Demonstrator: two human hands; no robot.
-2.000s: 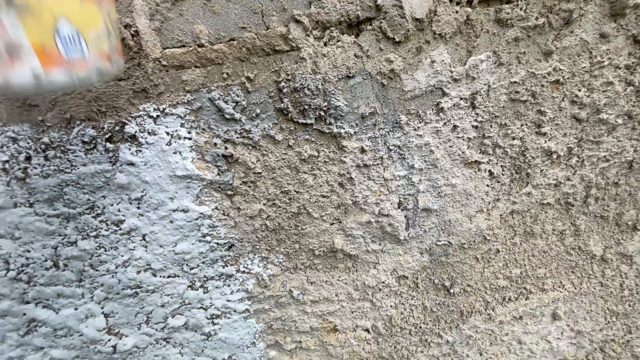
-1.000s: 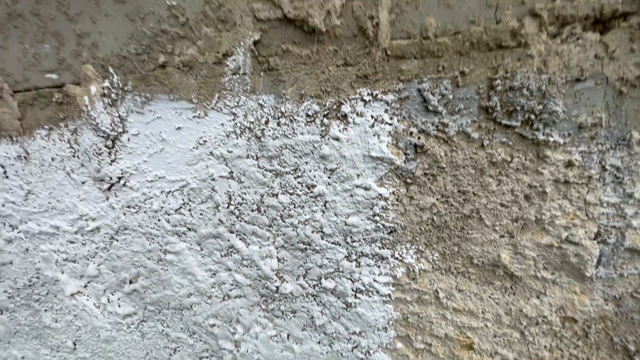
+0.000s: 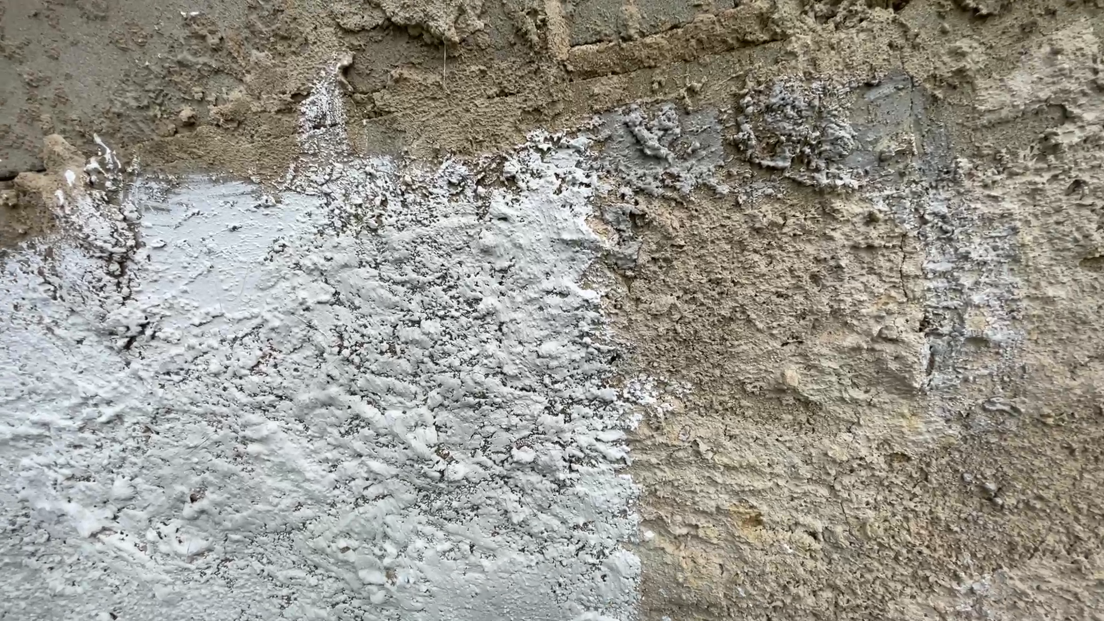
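Note:
A rough wall fills the head view. White paint (image 3: 388, 414) coats its left and lower left part, with small dark pits showing through. The right part is bare brown plaster (image 3: 776, 345), coarse and crumbly. Grey-white smears (image 3: 975, 285) run down this plaster near the right side. Lumpy grey patches (image 3: 793, 134) lie along the top of the bare part. Neither my left hand nor my right hand is in view, so what they hold or touch cannot be seen.
Above the paint runs a ragged band of brown mortar (image 3: 492, 112), with smoother grey masonry (image 3: 103, 60) at the upper left. A raised brown lump (image 3: 60, 155) juts out at the left edge.
Two seconds ago a container with an orange and white label showed at the upper left; it is out of view now. The view has shifted left along the wall since then.

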